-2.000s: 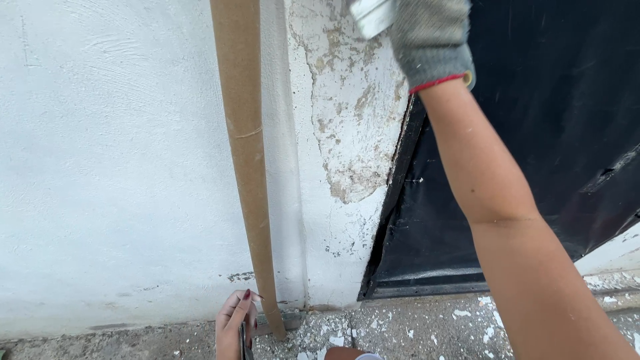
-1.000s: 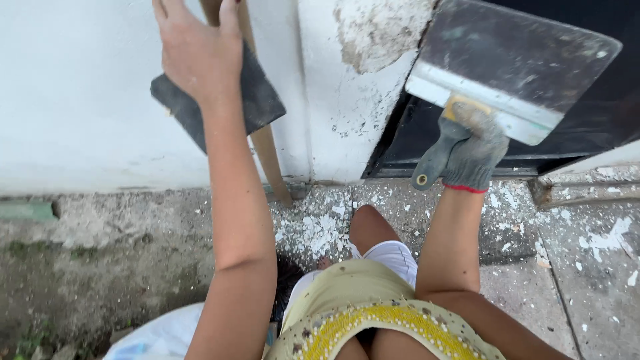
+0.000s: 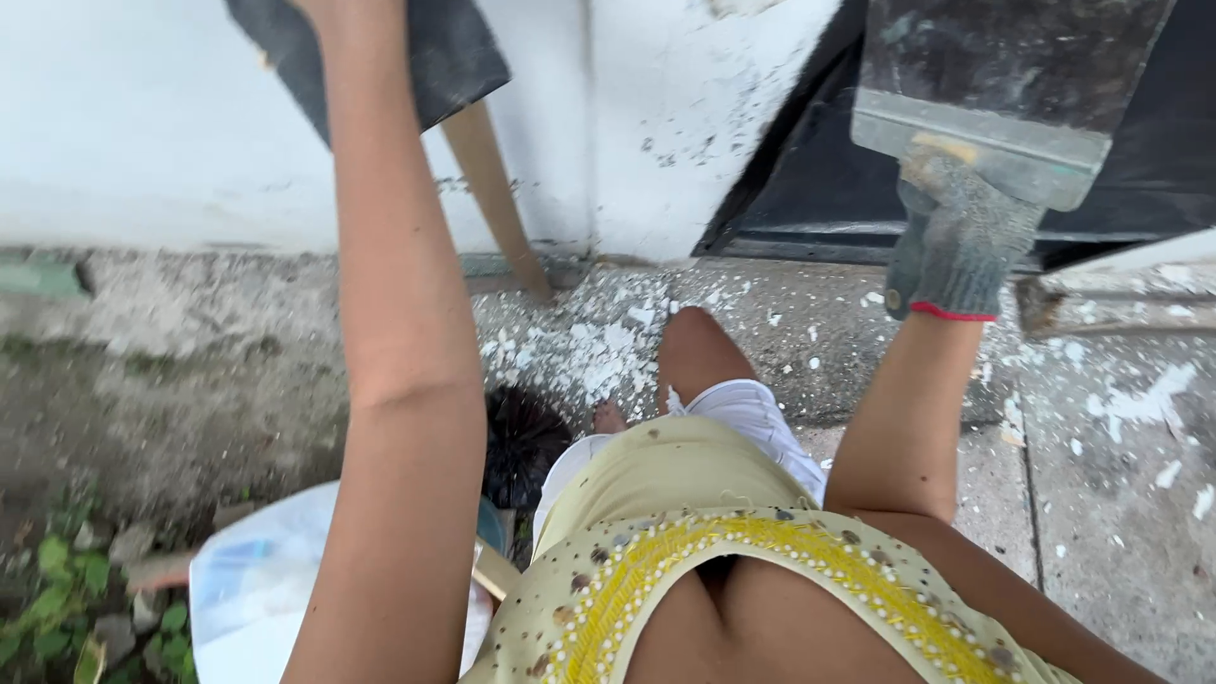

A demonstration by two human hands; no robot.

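Observation:
My right hand (image 3: 969, 223), in a grey knit glove with a red cuff, grips the handle of a wide putty knife (image 3: 988, 123) whose blade points up and away, in front of the black door panel (image 3: 817, 190). At the upper left my bare left hand (image 3: 347, 8) is mostly cut off by the frame's top edge; its fingers are hidden. A dark flat sheet or blade (image 3: 456, 62) lies just behind that hand and wrist. Behind it a brown strip (image 3: 499, 190) slants down the white wall (image 3: 171, 123) to the ground.
White paint flakes (image 3: 608, 351) litter the concrete at the wall's foot and to the right. A black plastic bag (image 3: 522, 442) and a white bag or sack (image 3: 261, 579) are at my lower left, beside green plants (image 3: 62, 579). A ledge (image 3: 1130, 304) lies below the door at right.
The view has tilted down from the wall. Two seconds ago my left hand was low by the strip's foot; one second ago it was high, by the dark sheet. My right hand still grips the putty knife.

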